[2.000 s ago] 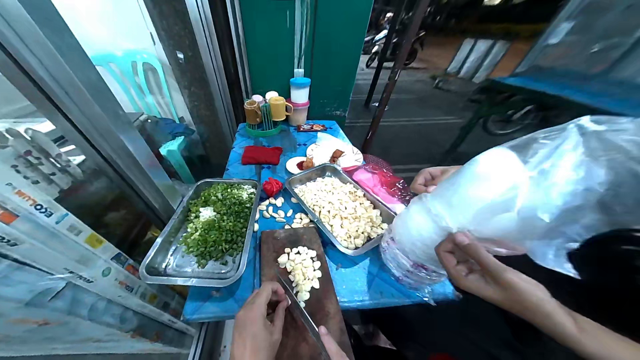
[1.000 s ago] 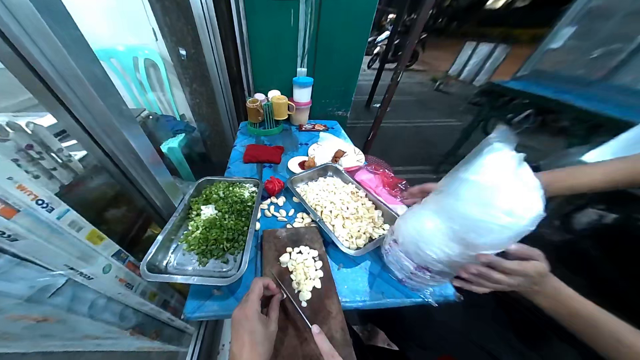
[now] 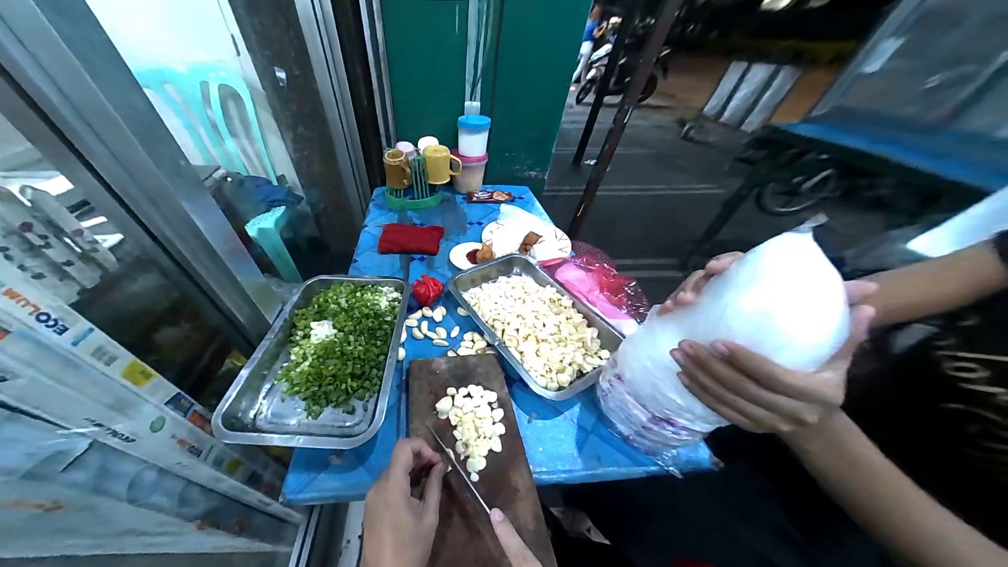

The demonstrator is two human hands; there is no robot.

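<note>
My left hand [image 3: 405, 500] pinches a small garlic clove at the left edge of a dark wooden cutting board [image 3: 488, 516]. A knife [image 3: 459, 470] angles across the board, its tip close to those fingers. Of my right hand [image 3: 513, 539] only a finger shows, lying along the blade's back; its grip on the handle is out of frame. Sliced garlic [image 3: 476, 425] lies in a pile beyond the blade. Chopped green onions fill much of a steel tray [image 3: 260, 394] at the left. More cut garlic fills a second steel tray [image 3: 579, 387], and whole cloves [image 3: 431, 332] lie between the trays.
At the right, another person's hands [image 3: 756, 386] hold a clear plastic bag [image 3: 732, 339] of white contents against the table's edge. Mugs [image 3: 441, 165], lidded tubs [image 3: 472, 142], a red cloth [image 3: 411, 239], plates [image 3: 551, 242] and a pink bag [image 3: 591, 287] stand or lie farther back. Glass panels flank the left.
The other person's hands have shifted around the plastic bag, which has gone from leaning right to standing more upright and bunched. My hands remain at the board with the knife.
</note>
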